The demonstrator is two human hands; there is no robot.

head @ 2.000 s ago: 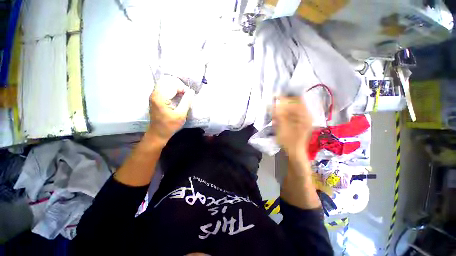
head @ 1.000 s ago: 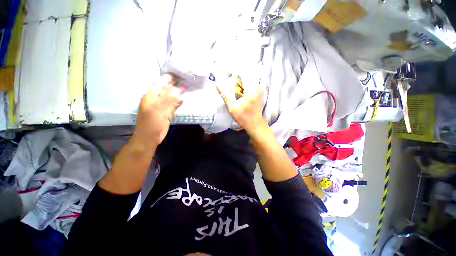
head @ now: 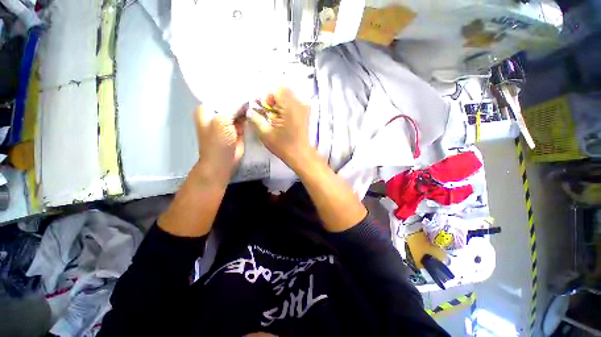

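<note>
The light grey garment piece [head: 369,85] lies on the white machine table and is washed out to white under the lamp on its left part. My left hand [head: 221,135] is closed on the garment's edge. My right hand [head: 282,125] is beside it, fingertips almost touching the left ones, with the small yellow-handled thread snips [head: 269,108] held in it. The snips' blades and any thread between the fingertips are too bright and small to make out. A curved red trim [head: 410,126] shows on the cloth to the right.
The white machine head [head: 455,49] spans the upper right. A side bin [head: 486,217] with red cloth [head: 438,181] and a white disc stands below right. A small accessory tray [head: 491,128] is at the table's right end. A garment pile [head: 89,253] lies lower left.
My right hand came left from the grey cloth, took hold of the yellow snips and moved up to my left hand. The garment's bright part has shifted on the table.
</note>
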